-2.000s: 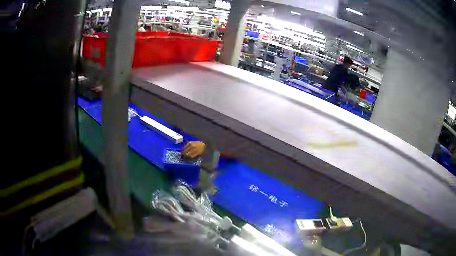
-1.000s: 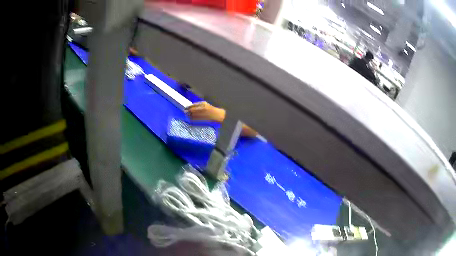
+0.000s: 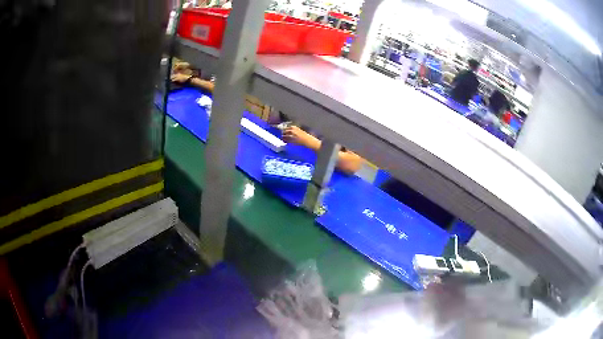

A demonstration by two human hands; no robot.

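Note:
Neither of my hands can be made out. A large white blurred shape [image 3: 390, 318] lies at the bottom edge, right of centre; a blurred reddish patch above it cannot be identified. A pale, blurred bundle [image 3: 301, 304], perhaps cords or clear wrap, is left of it. A short white supply strip [image 3: 431, 263] lies at the right end of the blue sheet, with a white cord rising from it. White power strips [image 3: 132, 232] lie together at lower left, with white cords hanging from their near end.
A grey-white shelf [image 3: 397, 119] crosses above the bench, with an upright post [image 3: 228, 132] at left. Another person's hand [image 3: 301, 138] is across the bench near a long white strip [image 3: 262, 135] and a blue box [image 3: 287, 169]. Red bins [image 3: 297, 36] stand behind.
The view has swung, bringing the white strips at lower left into sight. The cord bundle seen clearly earlier is lower and blurred now. The other person's hand no longer touches the long strip.

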